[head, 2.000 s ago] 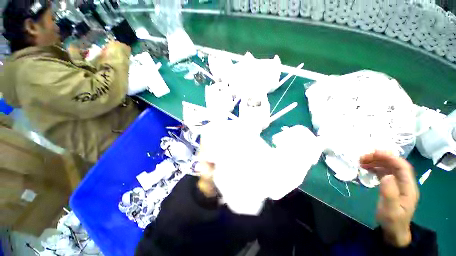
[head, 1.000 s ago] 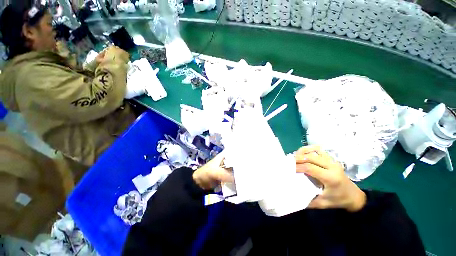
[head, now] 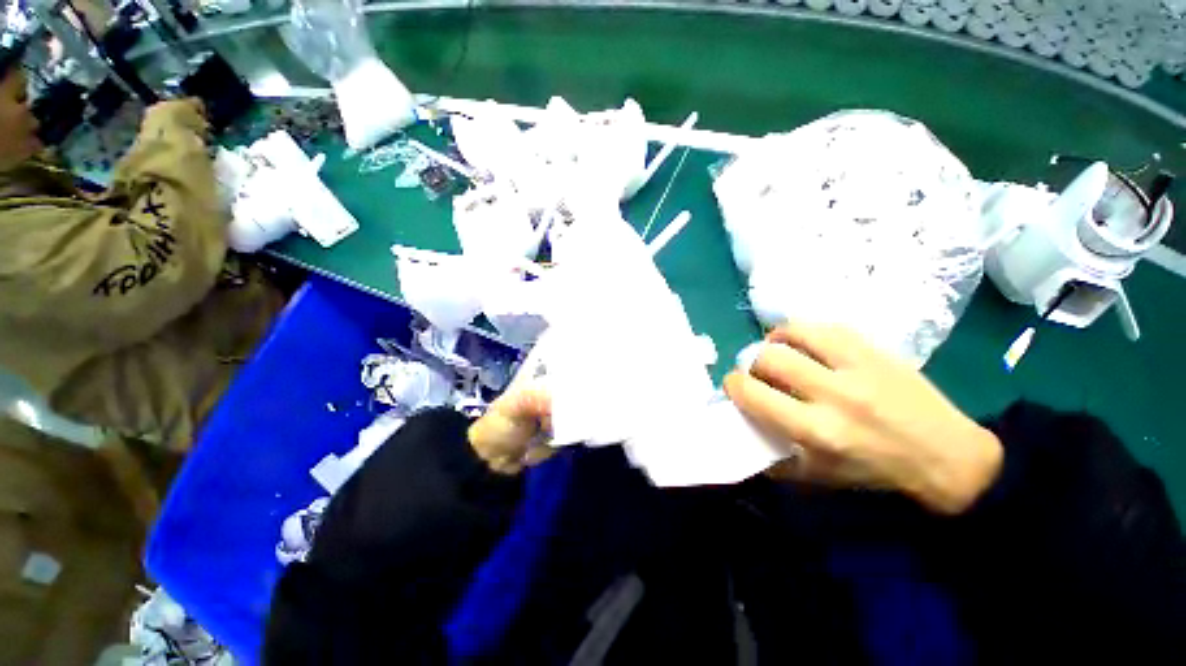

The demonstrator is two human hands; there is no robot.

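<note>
A white camera housing [head: 618, 345], overexposed so its details are washed out, is held at the bench edge above my lap. My left hand [head: 516, 419] grips its left side. My right hand [head: 858, 410] is at its right end, fingers bent around the lower right part and a small pale piece at the fingertips. The parts under my fingers are hidden.
White housing parts with slim rods [head: 559, 156] stand behind. A clear bag of parts [head: 852, 228] and a wired camera unit [head: 1073, 254] stand right on the green bench [head: 1119, 390]. A blue bin [head: 241, 481] is lower left. A person's sleeve [head: 117, 260] is at left.
My right hand came from the bag side onto the housing and now sits further over its right end. The housing is tilted differently. The view has shifted, moving the bench items left and up.
</note>
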